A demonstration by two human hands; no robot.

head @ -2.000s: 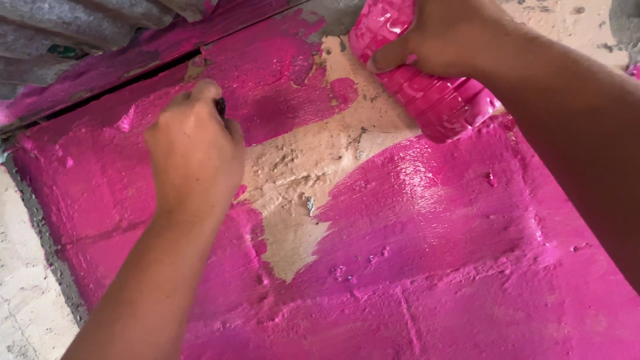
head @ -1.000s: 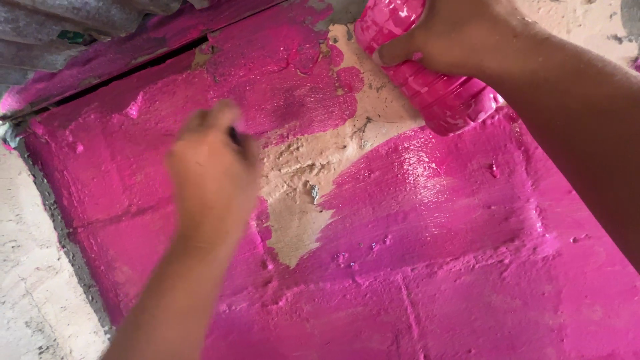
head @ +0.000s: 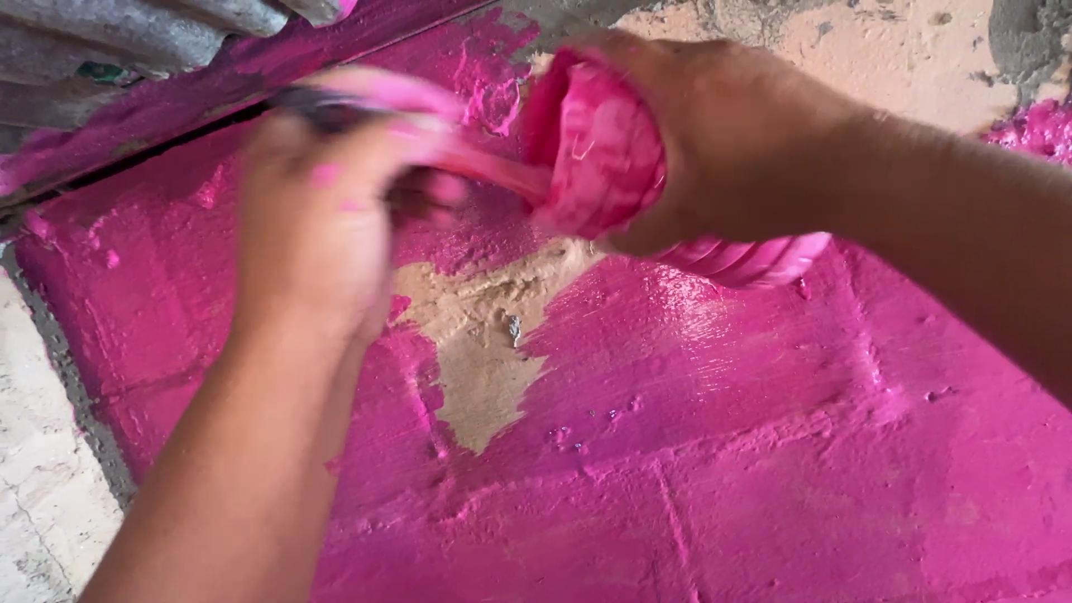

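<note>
My left hand [head: 318, 209], blurred and spotted with pink paint, grips a paintbrush [head: 402, 105] with a dark part near the fingers. The brush's pink end is at the mouth of a cut plastic bottle [head: 611, 151] coated in pink paint; the blur hides exactly how far in it reaches. My right hand [head: 712, 142] holds this bottle tilted, its open mouth facing left. Beneath both hands lies a rough wall surface [head: 712, 477] covered in wet pink paint, with an unpainted beige patch [head: 486, 368] in the middle.
Corrugated metal sheeting [head: 142, 38] runs along the upper left, beside a pink-smeared ledge with a dark gap. A whitish rough surface [head: 42, 469] borders the left edge. Beige and grey plaster [head: 888, 59] shows at the upper right, with pink paint at its edge.
My left hand has moved from the painted surface to the bottle, bringing the brush to its mouth. My right hand has turned the bottle so that its opening faces left.
</note>
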